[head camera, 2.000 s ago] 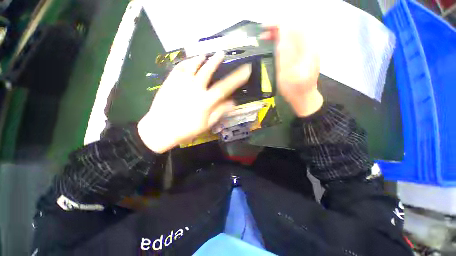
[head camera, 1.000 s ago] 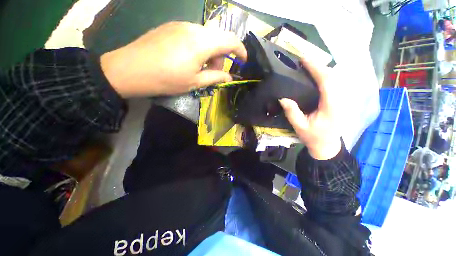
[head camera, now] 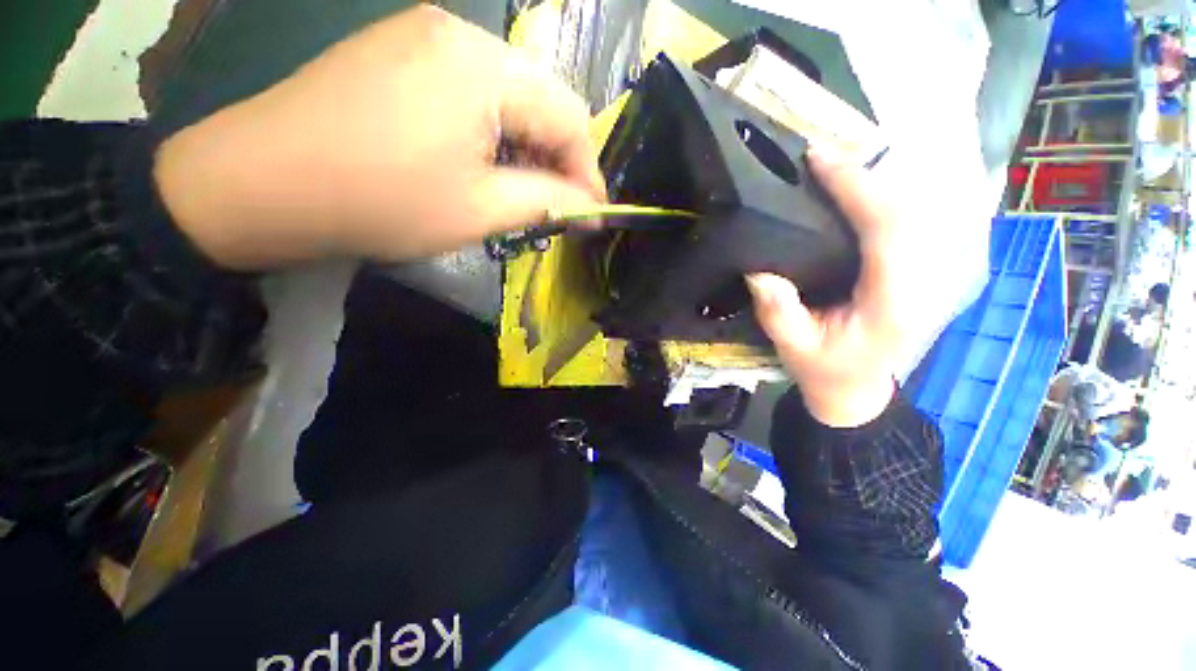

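A black socket housing (head camera: 715, 210) is tilted over the fixture, its open end facing left. My right hand (head camera: 839, 282) grips its right end, fingers on top and thumb at the lower side. My left hand (head camera: 407, 151) is at the open end, thumb and fingertips closed on a yellow wire (head camera: 636, 211) that runs into the housing. A small dark part with pins (head camera: 521, 241) hangs under my left fingertips. The fixture (head camera: 564, 354) shows yellow surfaces left of and below the housing.
A white strip (head camera: 794, 95) lies behind the housing. White sheets (head camera: 938, 157) cover the bench at the right. A ribbed blue bin (head camera: 997, 354) stands at the right, with racks (head camera: 1089, 157) beyond. A small grey-black block (head camera: 712, 406) is at the fixture front. An open cardboard box (head camera: 184, 492) is at lower left.
Since the earlier frames, the housing has been turned and tilted so its open end shows. Over the last second my left hand has moved slightly left with the wire.
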